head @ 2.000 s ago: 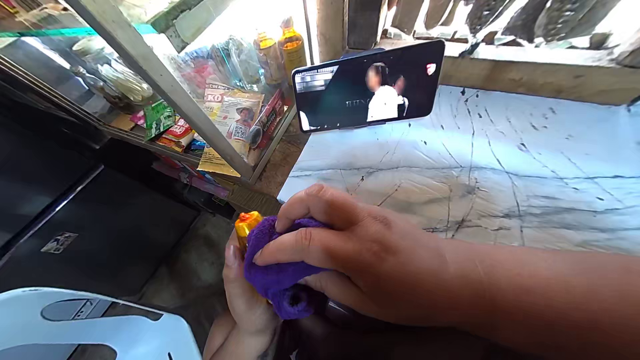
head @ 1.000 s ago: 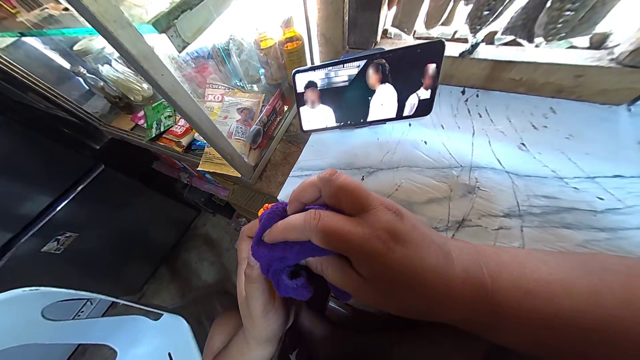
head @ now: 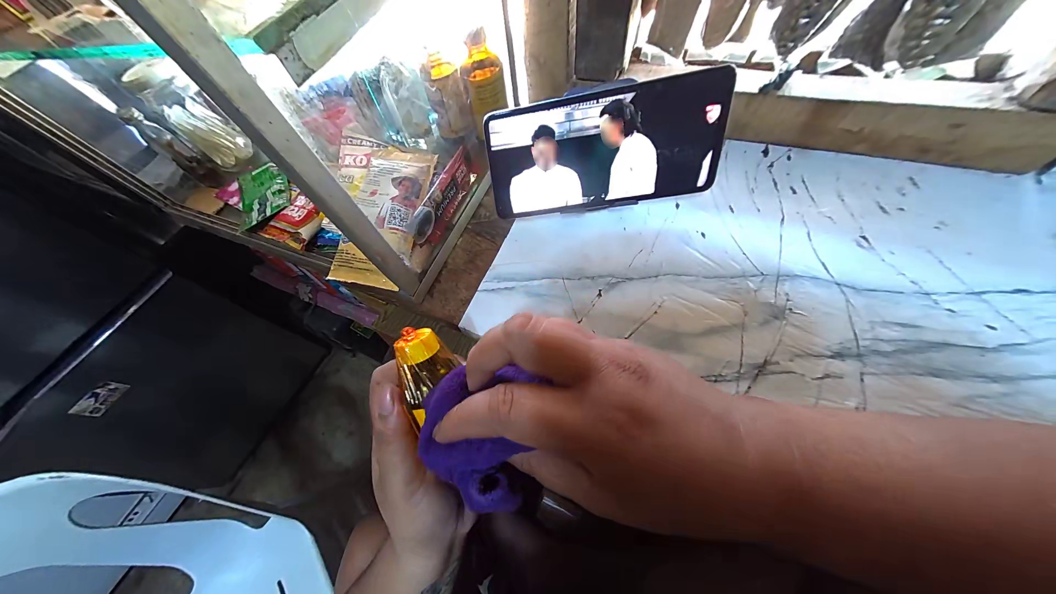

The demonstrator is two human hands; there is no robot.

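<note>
My left hand [head: 412,487] is wrapped around an amber plastic bottle [head: 422,363] with a yellow cap, held tilted low in the middle of the view. A purple cloth [head: 474,445] lies against the bottle's side, gripped by my right hand [head: 569,412], which reaches in from the right. The cloth and my fingers hide the bottle's lower part. A dark spot shows on the cloth's lower fold.
Beyond my hands, a phone [head: 610,148] leans upright, playing a video, on a marble-patterned table cover [head: 792,272]. At left stand a glass display case [head: 289,136] with packets and bottles, a black cabinet [head: 165,388] and a white plastic chair [head: 247,544].
The cloth and my right hand have shifted on the bottle; its yellow cap, mostly covered one second ago, shows again. The picture on the phone has changed.
</note>
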